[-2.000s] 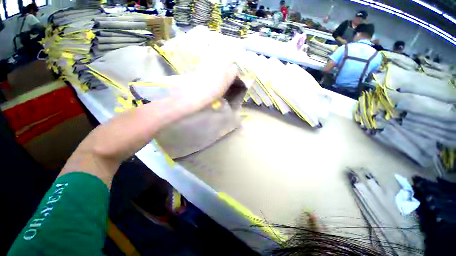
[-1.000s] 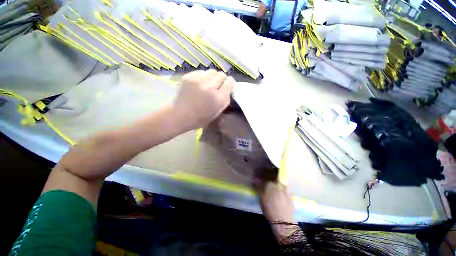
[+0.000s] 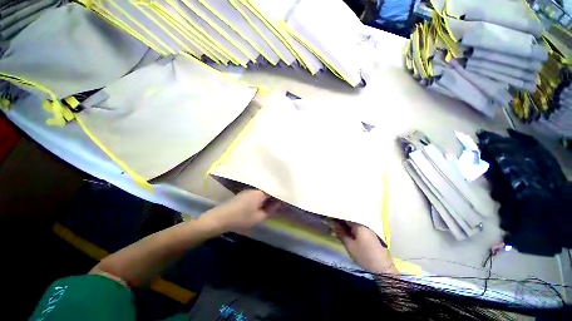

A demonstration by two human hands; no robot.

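A light grey bag body with yellow side edges lies flat in front of me, two small dark tabs near its far side. Its near edge is lifted a little and shows a dark gap. My left hand is at the left half of this edge, fingertips partly under the top layer, pinching it. My right hand is at the right half, fingers bent at the edge and partly hidden in shadow. A second grey panel lies to the left, its near right edge slightly open.
A fanned row of panels lies on the far side. Folded stacks stand at far right. Narrow grey strips, a white scrap and a black heap lie right. A small reddish tool with dark cord lies near the table edge.
The bag body, earlier held up and folded open with its inside and a white label showing, now lies flat. My left hand has come down from its raised corner to the near edge.
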